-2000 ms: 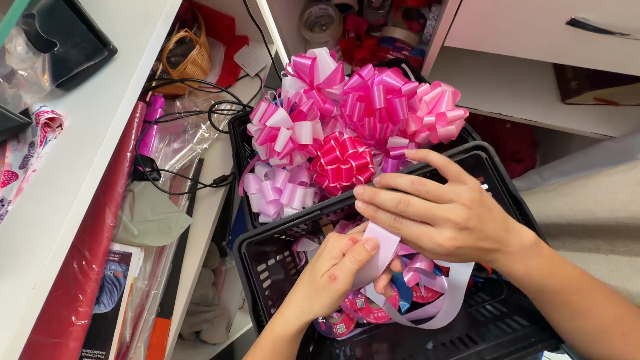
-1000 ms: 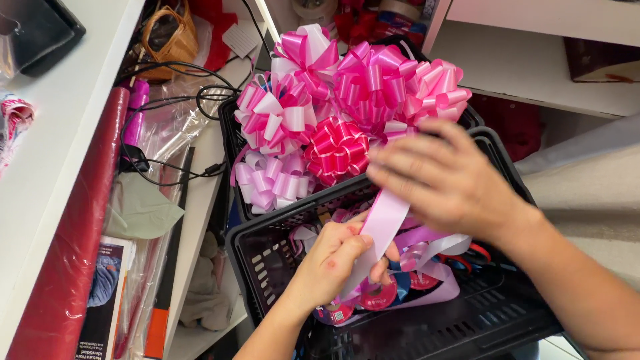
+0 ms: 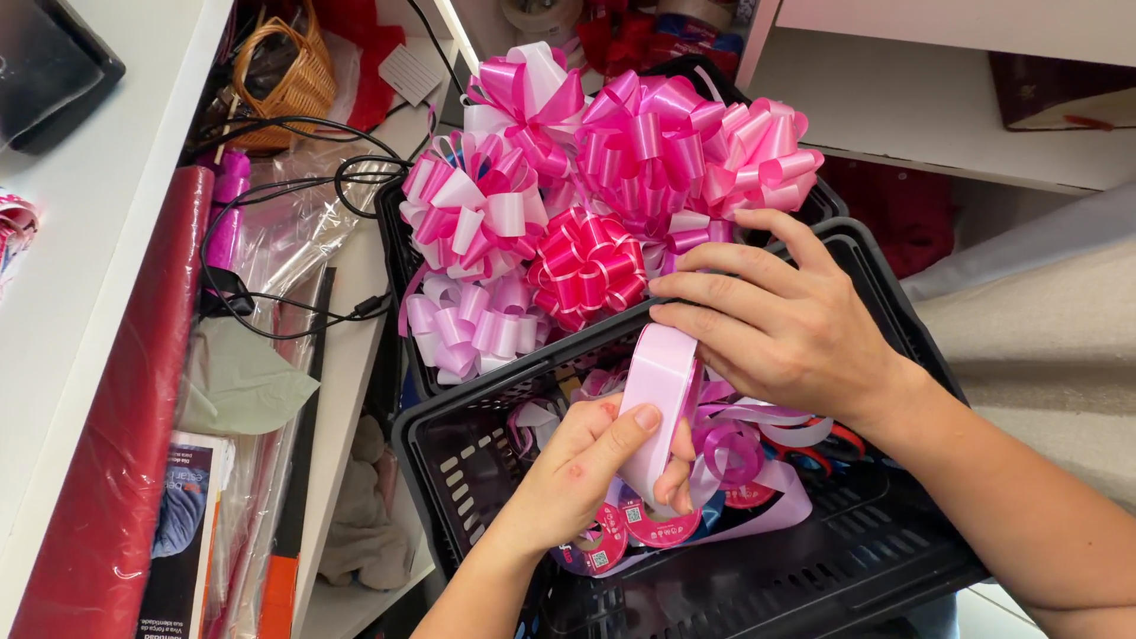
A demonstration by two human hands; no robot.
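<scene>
My left hand (image 3: 590, 470) grips a flattened coil of pale pink ribbon (image 3: 658, 382) above the front black plastic basket (image 3: 745, 568). My right hand (image 3: 781, 311) lies against the coil's upper right side, its fingers spread over the basket rim; whether it pinches ribbon is hidden. Below the hands, that basket holds ribbon spools (image 3: 661, 524), a lilac ribbon strip (image 3: 768, 515) and scissors with red-edged handles (image 3: 821, 448). Behind, a second black basket (image 3: 413, 355) is heaped with pull bows: a deep pink one (image 3: 588, 269), a lilac one (image 3: 479, 324) and several pink ones (image 3: 643, 146).
To the left are a red wrapped roll (image 3: 124, 426), clear film (image 3: 293, 213), black cables (image 3: 355, 164), a wicker basket (image 3: 288, 75) and a white shelf edge (image 3: 133, 222). A white shelf (image 3: 905, 98) stands at the upper right, beige cloth (image 3: 1047, 346) at the right.
The pale ribbon, looped loosely below my hands two seconds ago, is now in a compact flat coil in my left hand. My right hand, blurred a second ago, now appears sharp beside the coil.
</scene>
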